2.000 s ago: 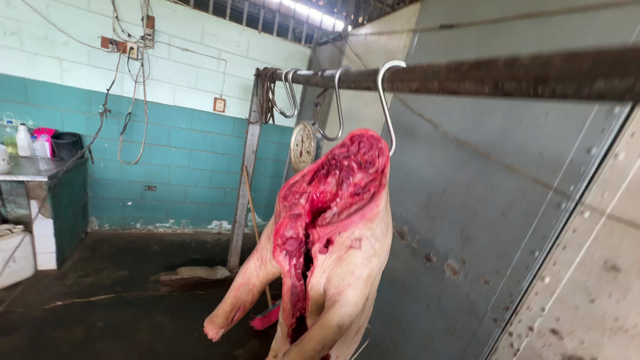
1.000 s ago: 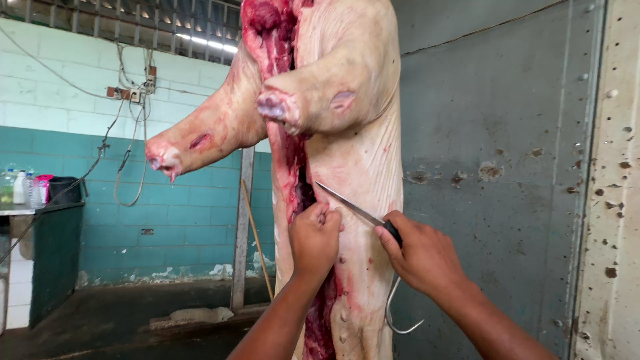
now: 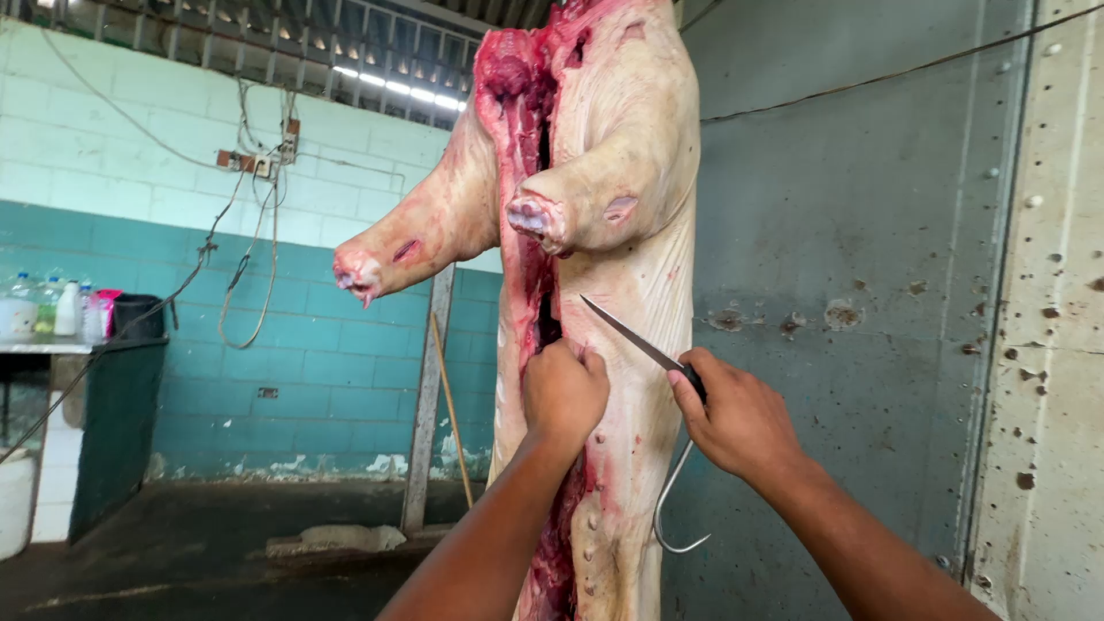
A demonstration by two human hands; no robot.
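A pig carcass point(image 3: 638, 285) hangs upright, split down its belly, with the feet cut off its two forelegs. My left hand point(image 3: 565, 388) is closed on the edge of the belly cut, just below the forelegs. In my right hand point(image 3: 737, 414) is a knife point(image 3: 634, 335) with a narrow blade and a black handle. The blade points up and left, its tip near the skin to the right of the cut; whether it touches cannot be told. Below my right hand a metal hook point(image 3: 660, 509) shows beside the carcass; its upper end is hidden.
A grey metal panel point(image 3: 828, 207) stands close behind on the right. Behind the carcass are a metal post point(image 3: 429, 405) and a wooden stick point(image 3: 451, 410). At the left, a counter point(image 3: 82, 347) bears bottles and a black bucket point(image 3: 140, 316). Loose cables point(image 3: 274, 259) hang on the wall.
Two seconds ago neither hand was in view; a second ago both had come to the carcass, the knife in my right. The view has turned down from the rail and its hooks.
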